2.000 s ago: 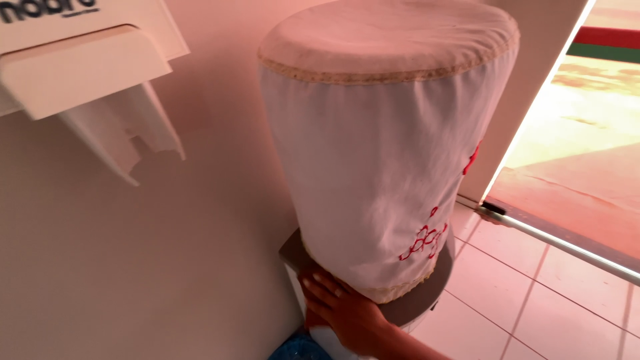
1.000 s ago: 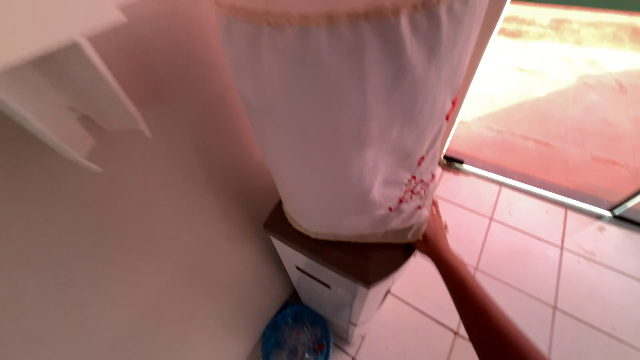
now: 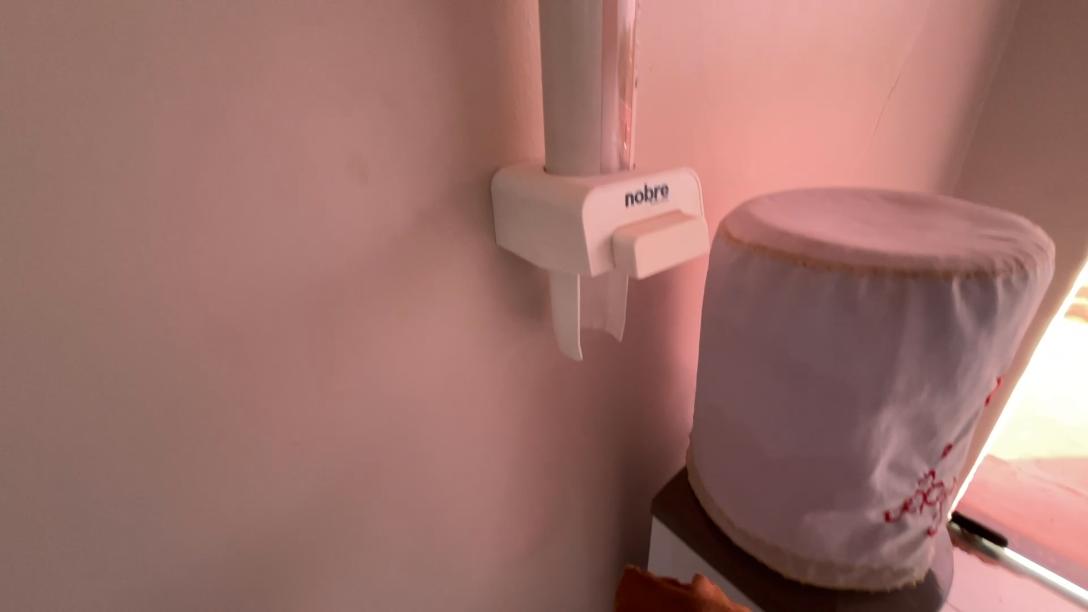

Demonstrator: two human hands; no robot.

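Note:
Neither my left hand nor my right hand can be made out. A ruffled orange-brown thing (image 3: 671,592), perhaps a cloth, pokes up at the bottom edge, beside the cabinet; what holds it, if anything, is out of frame. A tall round object under a white fabric cover (image 3: 833,382) with beige trim and red embroidery stands upright on a small cabinet with a dark top (image 3: 722,531). What is under the cover is hidden.
A white Nobre dispenser (image 3: 552,221) is fixed to the wall (image 3: 297,340), with a vertical tube (image 3: 574,85) rising from it and two prongs below. At right, a door track (image 3: 1041,571) runs along a bright opening.
The view has swung up and left. My right hand, earlier at the base of the covered object, is out of sight. The orange-brown thing has come into view at the bottom.

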